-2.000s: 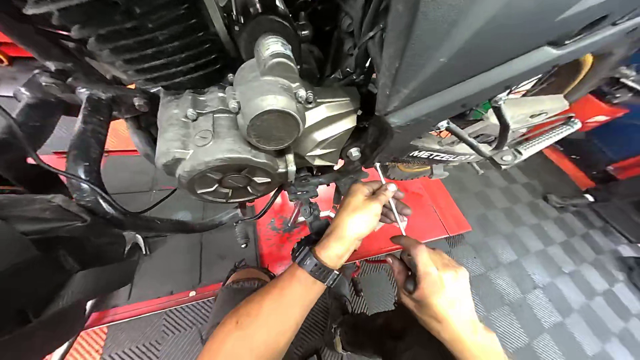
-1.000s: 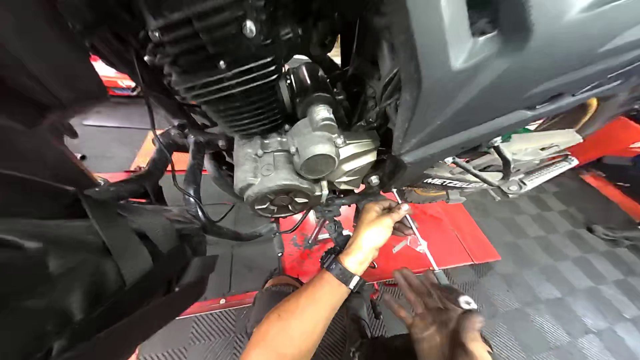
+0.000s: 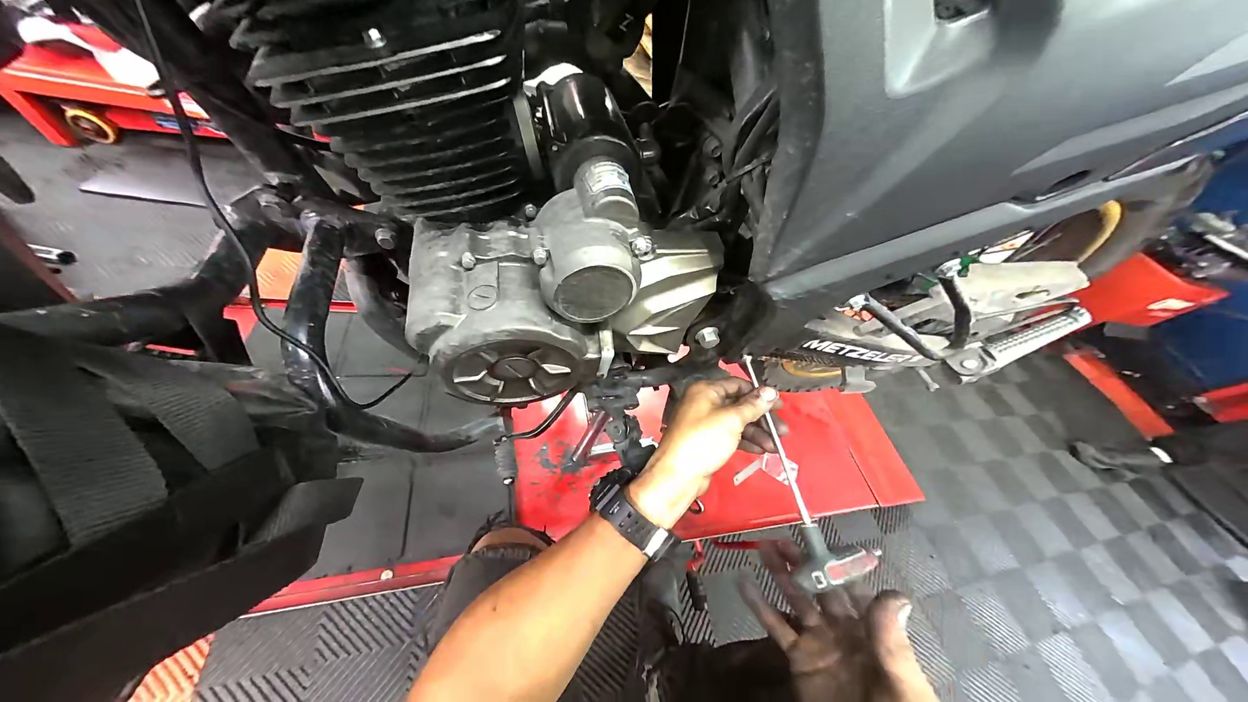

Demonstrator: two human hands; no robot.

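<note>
A T-handle wrench (image 3: 792, 478) with a long thin metal shaft runs from under the motorcycle's lower edge down toward me. My left hand (image 3: 717, 424), wearing a black wristwatch (image 3: 634, 515), has its fingers around the upper part of the shaft. At the handle is my right hand (image 3: 838, 624), blurred and dirty, palm up with fingers spread; whether it touches the handle is hard to tell. Above my left hand sits the engine's side cover (image 3: 512, 366), with a bolt (image 3: 707, 337) to its right. The tip of the shaft is hidden beneath the bodywork.
The grey side fairing (image 3: 975, 146) overhangs at the upper right, with a footpeg bracket (image 3: 1014, 346) below. Black crash bars (image 3: 317, 283) and a loose cable (image 3: 244, 263) are at left. A red lift platform (image 3: 848, 458) lies below, above grey floor tiles (image 3: 1053, 565).
Two seconds ago my right hand's fingers were near the lower end of the shaft; now they are spread with the T-handle in view. My left hand stays at the shaft.
</note>
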